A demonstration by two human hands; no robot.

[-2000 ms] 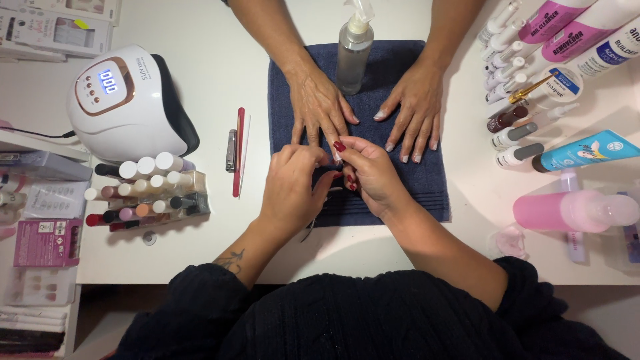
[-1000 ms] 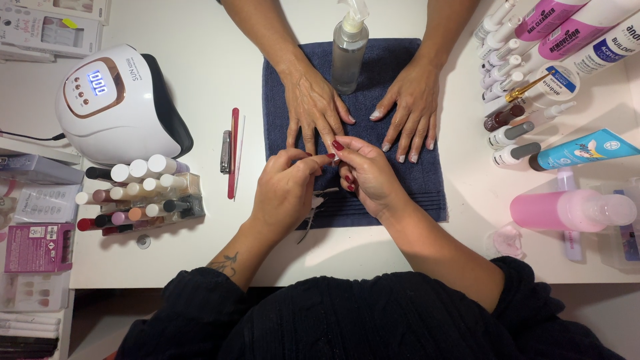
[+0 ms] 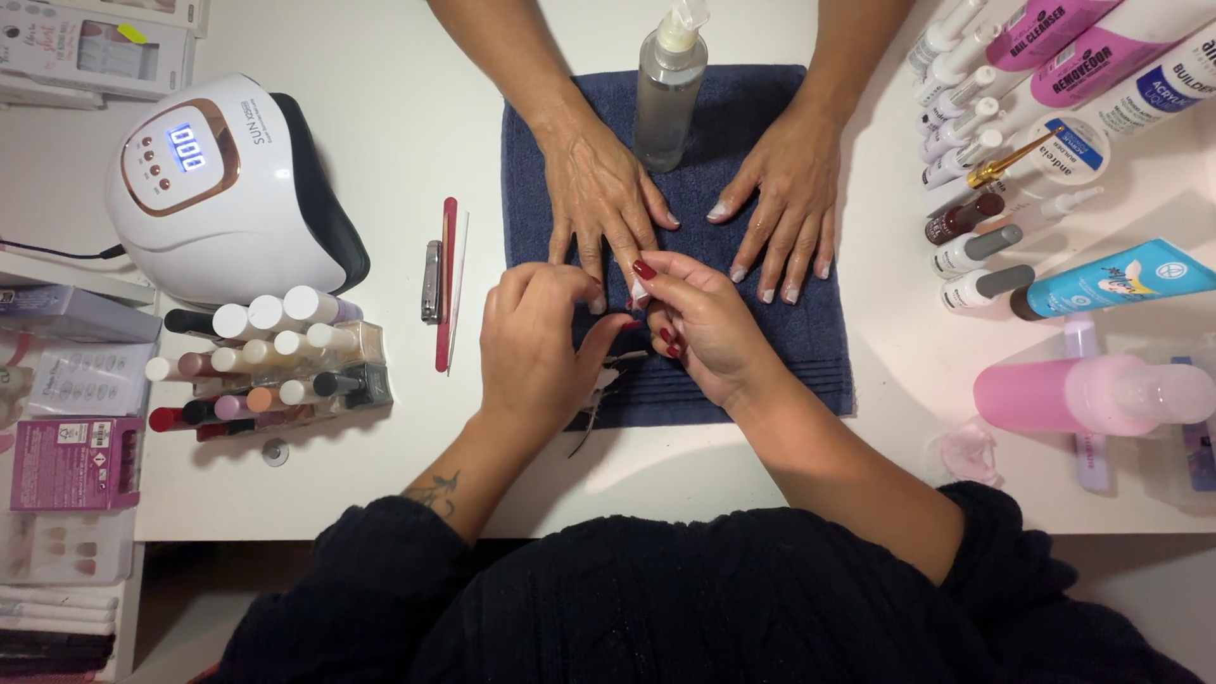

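Observation:
Another person's two hands rest palms down on a dark blue towel [image 3: 684, 389], with whitish tips on the nails. My right hand [image 3: 703, 328] pinches a fingertip of the hand at left [image 3: 598, 190] between thumb and fingers. Close to the same fingers is my left hand [image 3: 537, 347], thumb and index finger apart; whether it holds anything small cannot be told. Below my fingers, partly covered, lies a thin dark tool [image 3: 591, 418] with whitish pieces around it. A clear pump bottle [image 3: 670, 85] stands on the towel between the other person's hands.
At left are a white nail lamp [image 3: 228, 190], a rack of nail polish bottles [image 3: 366, 375], a nail clipper [image 3: 432, 282] and a red nail file [image 3: 445, 323]. On the right stand polish bottles, a blue tube [image 3: 1121, 277] and a bottle of pink liquid [image 3: 1031, 394].
My left thumb and index finger have moved apart from my right fingertips. The other person's hands stay on the towel.

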